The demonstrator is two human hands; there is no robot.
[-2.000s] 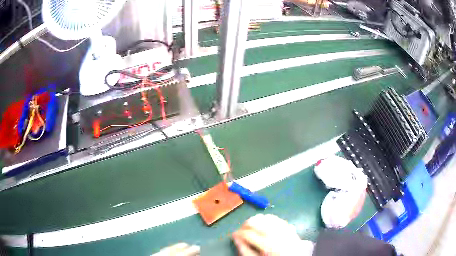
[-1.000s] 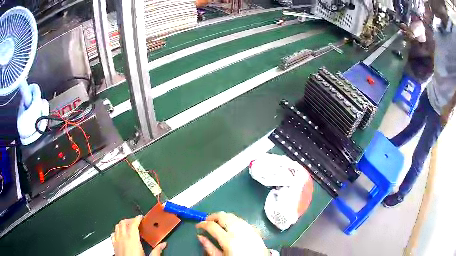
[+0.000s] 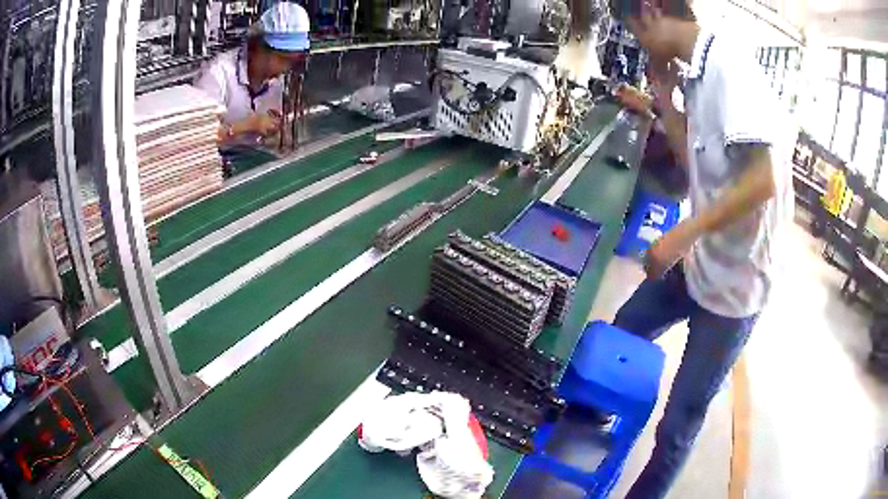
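Neither of my hands is in view. Nearest in front of me, a soft white bundle with a red edge lies on the green bench. Just behind it, several black strips with rows of pale dots lie side by side. A tall block of stacked ridged bars stands beyond them. A narrow pale green circuit strip shows at the bottom left, cut off by the picture's edge. The orange-brown pad and the blue probe are out of view.
A blue tray holds a small red thing. A blue stool stands right of the bench. A person stands beyond it; another in a blue cap is across the line. Aluminium posts and a wired dark box are at left.
The view has swung right and up. My hands, the pad, the blue probe and the fan's head have left the picture. The white bundle and bars now appear further left; two people show clearly.
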